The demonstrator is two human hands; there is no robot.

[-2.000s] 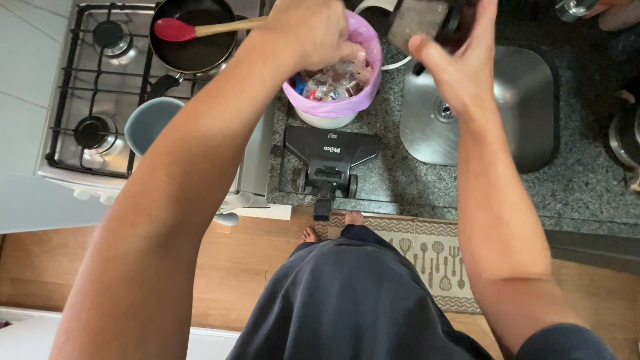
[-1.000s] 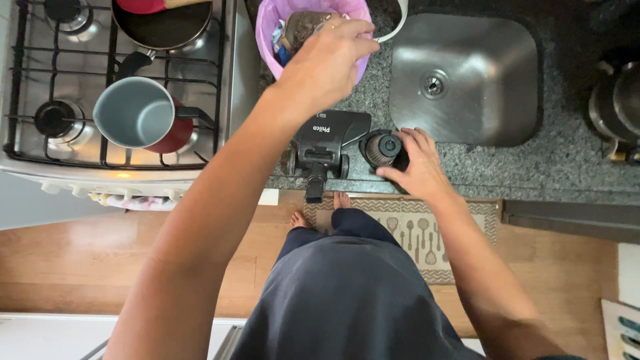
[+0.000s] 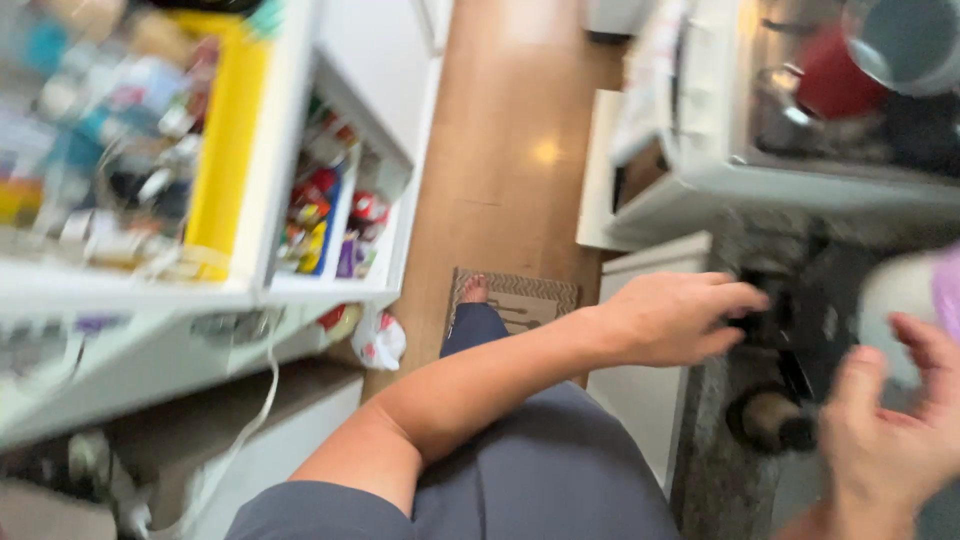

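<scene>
My left hand (image 3: 675,319) is above the granite counter's edge, fingers bent and parted, beside the black vacuum cleaner floor head (image 3: 814,307); no held object shows. On the right, my right hand (image 3: 892,427) has its thumb and fingers spread with nothing between them. It is near the white bin (image 3: 889,300), whose pink bag (image 3: 949,289) is cut off by the frame edge. Between my hands, a round filter (image 3: 772,420) with a dark rim and end rests on the counter. Motion blur softens these objects.
The stove (image 3: 712,120) holds a red pot (image 3: 836,75) at the upper right. White shelving (image 3: 289,289) with a yellow tray (image 3: 225,150) and packets stands left. A white cable (image 3: 262,405) hangs below. A patterned mat (image 3: 517,289) and white bag (image 3: 379,341) lie low down.
The view has swung strongly to the left. My left hand has left the bin's opening and is now by the floor head. My right hand has come off the filter.
</scene>
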